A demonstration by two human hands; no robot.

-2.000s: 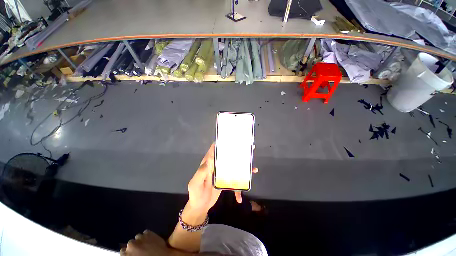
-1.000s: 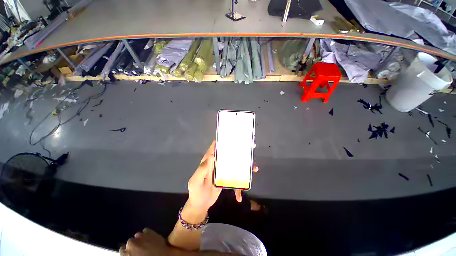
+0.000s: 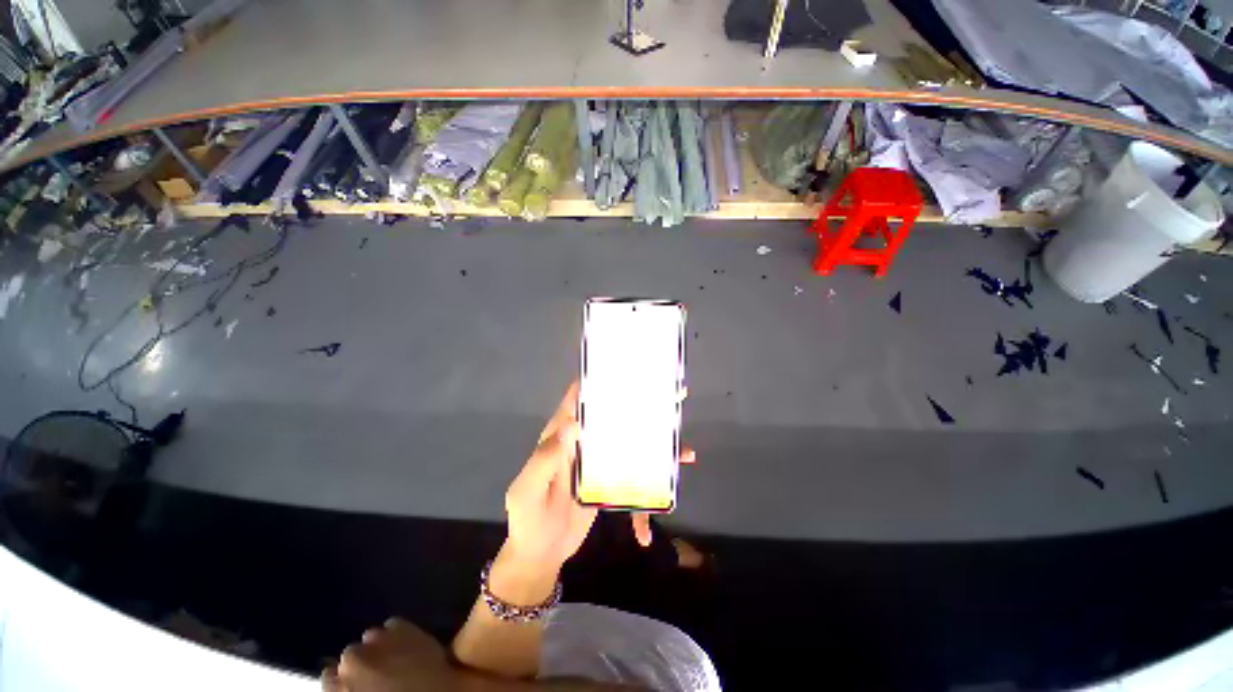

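Note:
A smartphone point(image 3: 630, 406) stands upright in the middle of the view, its screen washed-out white with an orange-yellow strip at the bottom. My left hand point(image 3: 548, 493) holds it from behind and below, thumb along the left edge and fingertips showing past the right and bottom edges. A beaded bracelet point(image 3: 518, 595) is on my left wrist. My right hand point(image 3: 390, 660) is low in the view, left of my left forearm, the arms crossed. Its fingers look curled, nothing shows in it, and its underside is hidden.
Across the grey floor point(image 3: 446, 338) is a long table point(image 3: 473, 54) with an orange edge, fabric rolls point(image 3: 534, 162) on its lower shelf. A red stool point(image 3: 872, 216), a white bin point(image 3: 1116, 237) and dark offcuts point(image 3: 1030, 354) are right. A fan point(image 3: 68, 466) and cable are left. Pale surface edges show at the lower corners.

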